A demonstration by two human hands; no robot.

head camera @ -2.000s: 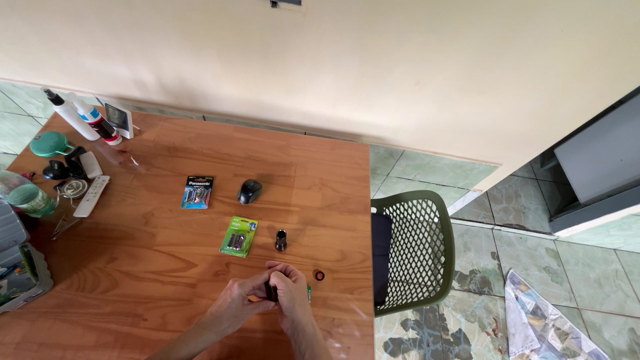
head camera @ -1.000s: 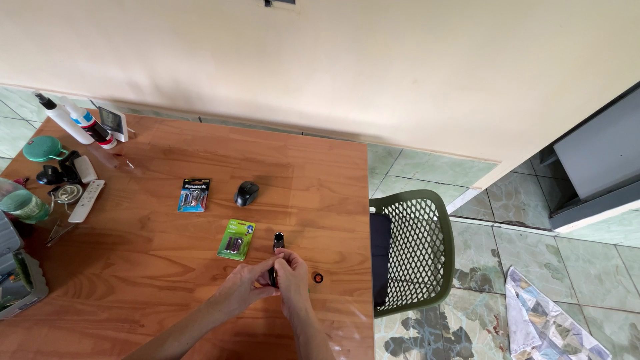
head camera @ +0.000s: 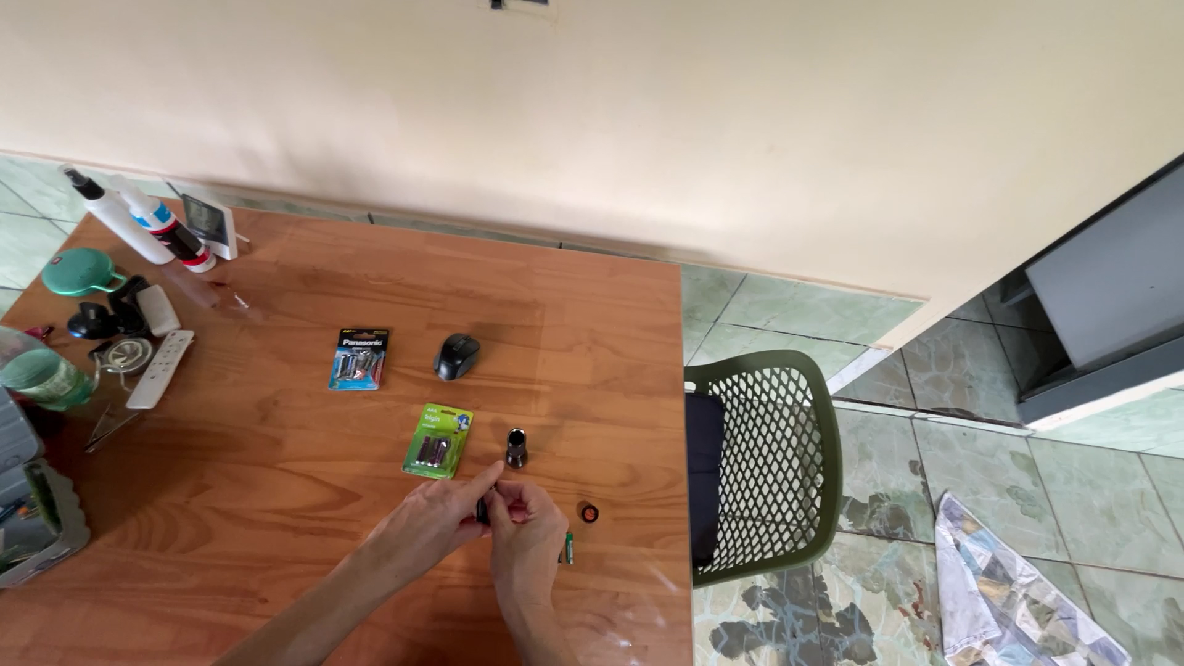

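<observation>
My left hand (head camera: pixel 435 518) and my right hand (head camera: pixel 527 532) meet over the wooden table (head camera: pixel 277 583), both gripping a small black part (head camera: pixel 482 509) that the fingers mostly hide. Just beyond them a black flashlight head (head camera: pixel 516 448) stands on the table. To the right of my right hand lies a round black cap with an orange inside (head camera: pixel 588 512), and a green battery (head camera: pixel 570 548) lies close to that hand. A green blister pack of batteries (head camera: pixel 437 441) is beyond my left hand. Farther back are a blue Panasonic battery pack (head camera: pixel 360 359) and a black computer mouse (head camera: pixel 457 357).
At the left are a white remote control (head camera: pixel 161 370), a green-lidded container (head camera: pixel 80 272), a clear greenish jar (head camera: pixel 46 370) and a plastic box (head camera: pixel 69 546). Two bottles (head camera: pixel 139 222) lean near a small display (head camera: pixel 209 225). A green mesh chair (head camera: pixel 772 462) adjoins the right edge.
Both hands stay together around the small black part, with only small shifts of the fingers. The view has shifted slightly.
</observation>
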